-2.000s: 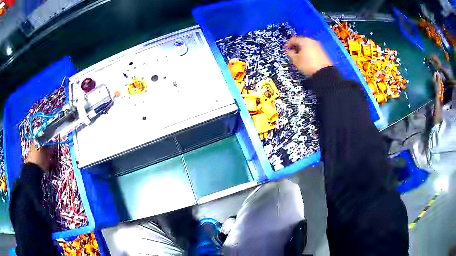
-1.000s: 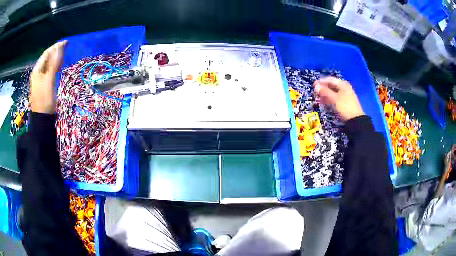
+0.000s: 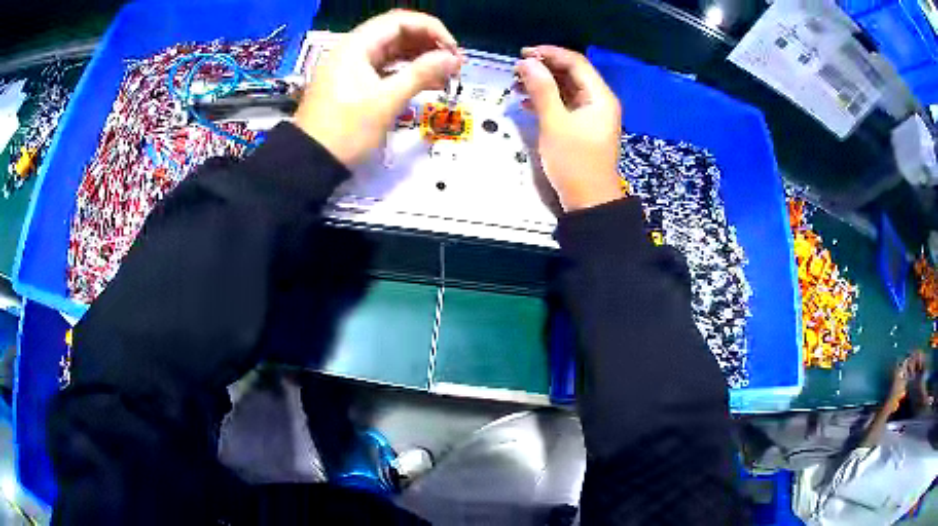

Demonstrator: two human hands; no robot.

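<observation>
An orange-yellow plastic part sits on the white fixture plate. My left hand is just above and left of it, thumb and fingertips pinched on a small part, light and dark, too small to make out well. My right hand is over the plate's right side, thumb and forefinger pinched on a tiny black-and-white part. The two hands are apart. My left hand and wrist hide the plate's upper left and part of the metal cylinder.
A blue bin of red-and-white parts is at left, with a blue air hose over it. A blue bin of black-and-white parts is at right. An orange parts pile lies beyond it. Printed sheets lie at the rear right. Another person's arm shows lower right.
Both hands have come from the side bins to above the plate, the left moving right and the right moving left. The view has shifted slightly.
</observation>
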